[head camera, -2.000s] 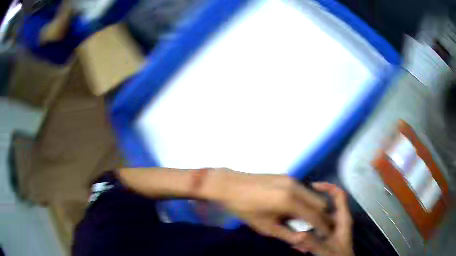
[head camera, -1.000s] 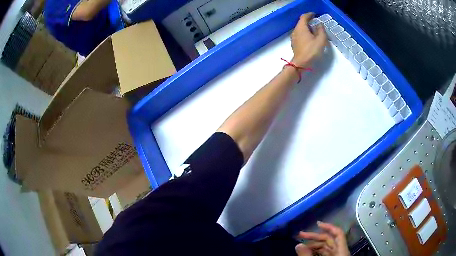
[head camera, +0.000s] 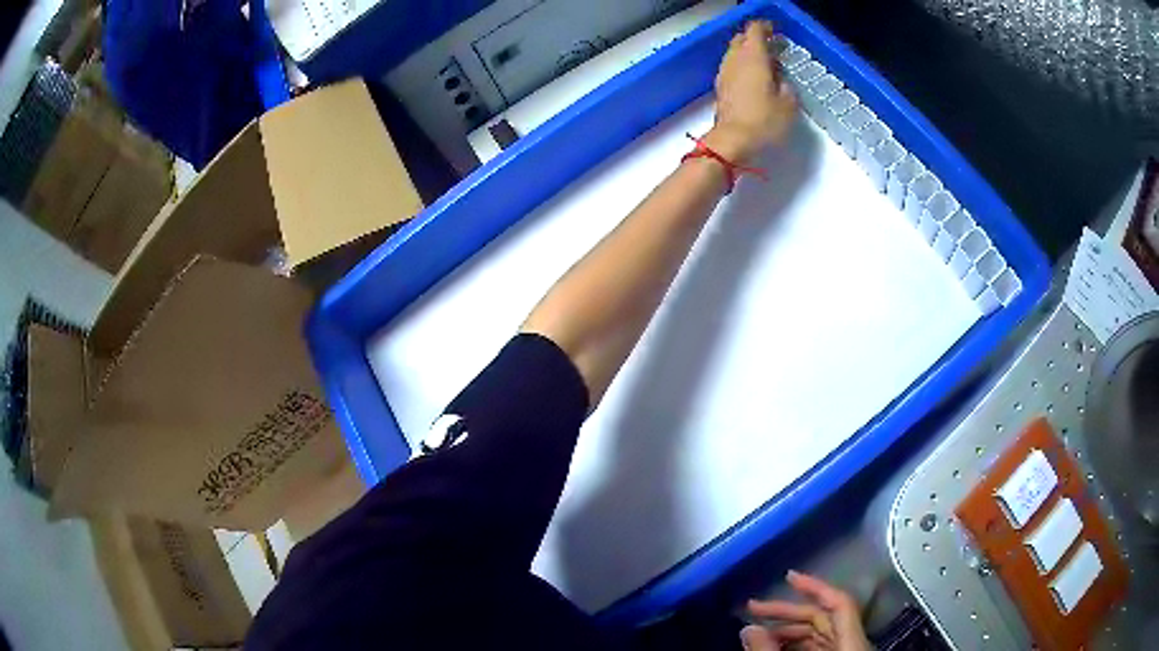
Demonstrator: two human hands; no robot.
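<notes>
My left hand (head camera: 756, 95) reaches to the far corner of the blue tray (head camera: 327, 333), at the upper end of a row of white plastic housings (head camera: 877, 143). Its fingertips are partly hidden, and I cannot tell if they hold a piece. The housings stand side by side along the tray's inner edge and look hollow. A white liner (head camera: 763, 369) covers the tray bottom. My right hand (head camera: 807, 621) is at the bottom edge, partly cut off, fingers apart and empty. The orange fixture (head camera: 985, 509) holds three white housings (head camera: 1054, 534); the top one shows dark print.
The perforated metal worktable (head camera: 934, 490) lies right of the tray, with a round dark machine part (head camera: 1131, 394) above its edge. An open cardboard carton (head camera: 191, 382) stands left. A white panel with knobs (head camera: 508, 64) is behind the tray. A person in blue (head camera: 178, 64) is at the upper left.
Since one second ago, the view has shifted slightly. My left hand stays at the row's upper end. Two seconds ago it was near the tray's front edge with a small white piece.
</notes>
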